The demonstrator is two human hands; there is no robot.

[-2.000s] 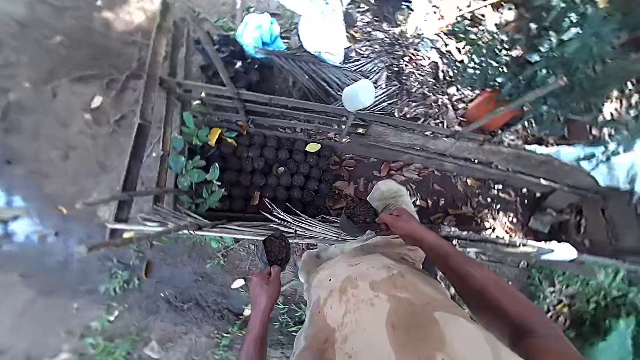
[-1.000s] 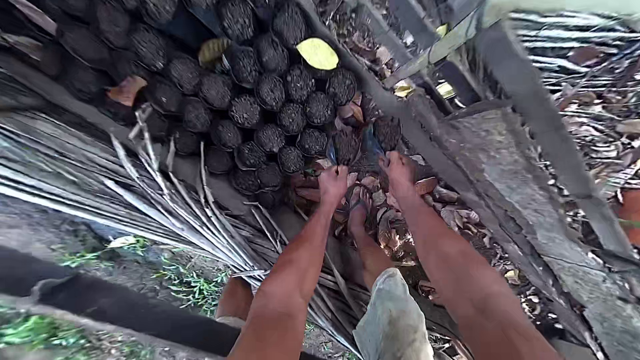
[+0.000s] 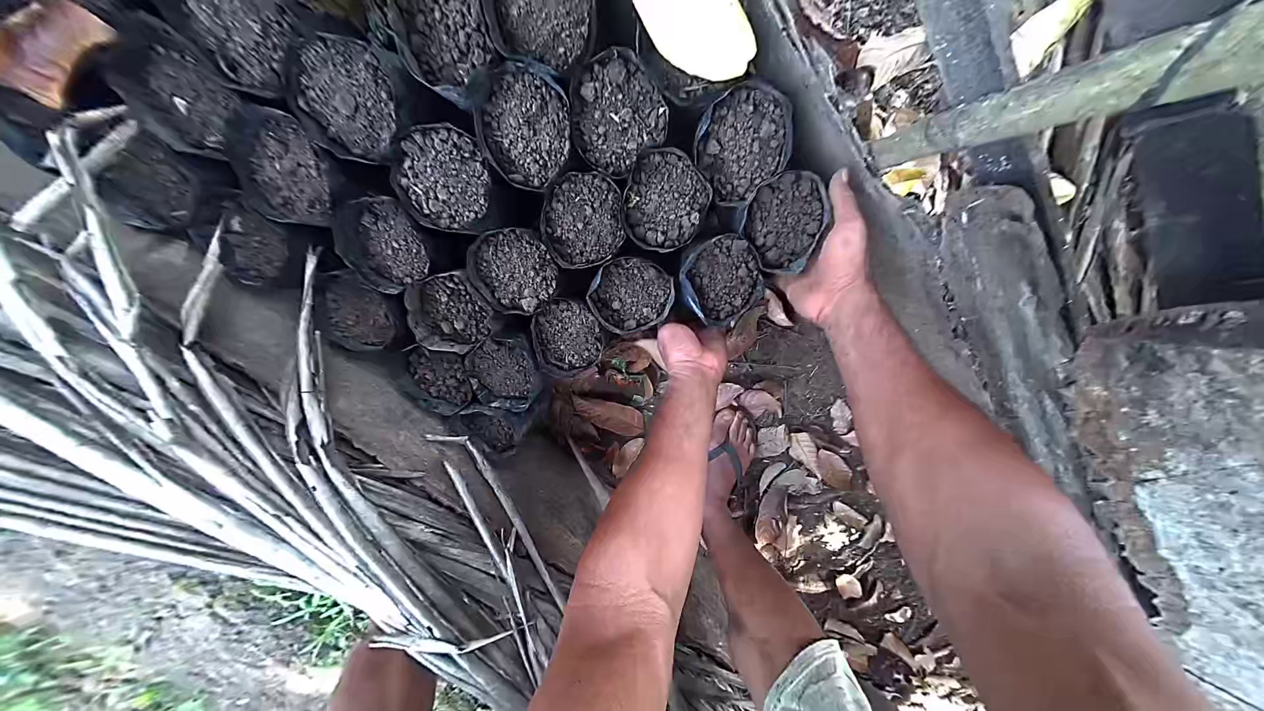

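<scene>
Black plastic nursery bags filled with dark soil stand packed upright in rows in the upper part of the head view. My left hand (image 3: 693,354) is at the lower end of the cluster, its fingers mostly hidden under one soil-filled bag (image 3: 724,278), which it holds. My right hand (image 3: 837,259) wraps the right side of another soil-filled bag (image 3: 786,221), thumb up along its rim, fingers hidden beneath. The two held bags stand side by side, against the neighbouring bags. A yellow leaf (image 3: 699,36) lies over bags near the top.
A wooden board (image 3: 889,247) borders the bags on the right, with a pole (image 3: 1066,89) crossing beyond it. Dry palm fronds (image 3: 197,464) lie over the left edge board. My sandalled foot (image 3: 729,454) stands among dry leaves (image 3: 810,464) inside the bed.
Both hands, each with a soil-filled bag, have moved from the leaf-covered ground up against the packed rows. The view has moved much closer to the bed.
</scene>
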